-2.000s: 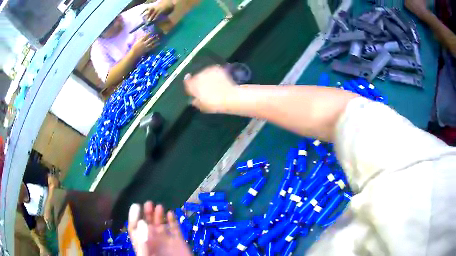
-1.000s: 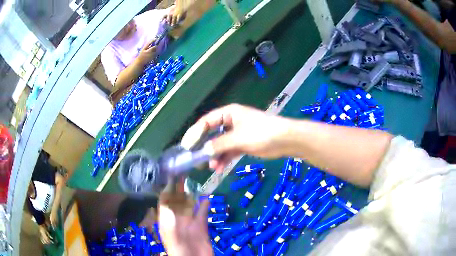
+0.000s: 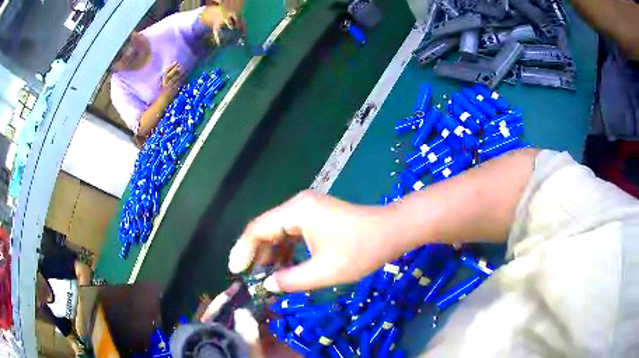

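My left hand [image 3: 245, 332] is at the bottom edge, partly cut off and blurred, with white caps on fingertips. It holds a dark grey fan body [image 3: 209, 344], whose round head shows at the bottom edge. My right hand [image 3: 319, 241] is just above it, thumb and forefinger apart around the handle area. A small pale-green part, possibly a circuit board [image 3: 258, 285], shows between the hands; whether my right fingers grip it is unclear. Blue battery cells [image 3: 364, 308] lie heaped on the bench below and behind my right arm.
The dark green conveyor [image 3: 280, 133] runs diagonally behind my hands, with a grey fan part [image 3: 364, 12] and a blue cell on it. Grey housings [image 3: 504, 45] are heaped far right. A carton [image 3: 126, 318] stands lower left. A person in light purple [image 3: 150, 66] sits opposite.
My right hand first reached over the belt, then held the fan body with my left. Now the fan body is lower, at the bottom edge, and my right hand has left its earlier hold on the handle.
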